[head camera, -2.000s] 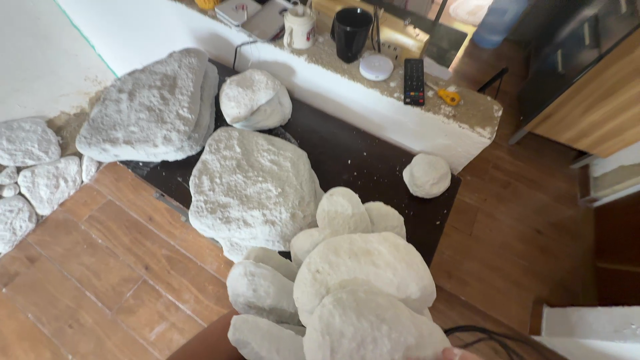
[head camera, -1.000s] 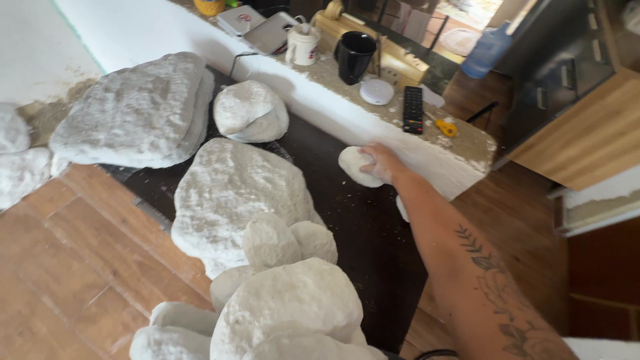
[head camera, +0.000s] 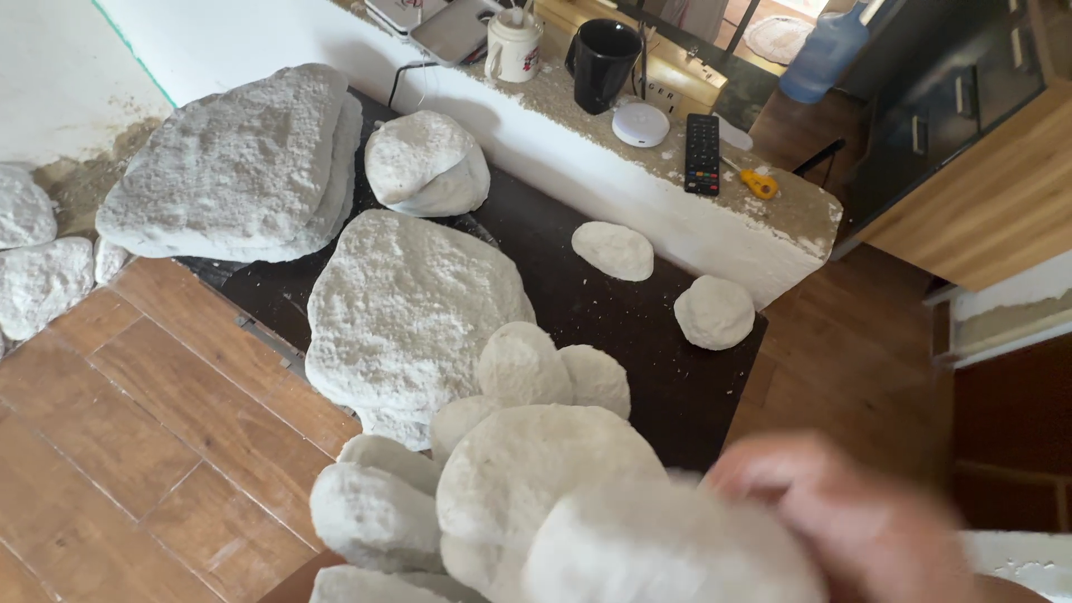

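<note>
My right hand (head camera: pixel 846 511), blurred, is at the lower right with its fingers at the near white stone (head camera: pixel 670 544) of a pile; whether it grips that stone is not clear. More rounded white stones (head camera: pixel 544 469) are heaped beside it at the bottom centre. Past the heap, a large flat white stone (head camera: pixel 410 301) lies on the dark board (head camera: pixel 578 318). A small oval white stone (head camera: pixel 613 250) and a small round one (head camera: pixel 714 312) rest farther right on the board. My left hand is not visible.
Large stacked stones (head camera: pixel 234 167) and a round stone pair (head camera: pixel 427 163) sit toward the wall. The low wall's ledge (head camera: pixel 796 201) holds a black mug (head camera: pixel 603 63), a white mug (head camera: pixel 513 46), a remote control (head camera: pixel 702 155) and a yellow-handled screwdriver (head camera: pixel 758 182).
One second ago my right hand was on the small oval stone by the low wall. It has let go and come back to the near pile; the oval stone lies on the board.
</note>
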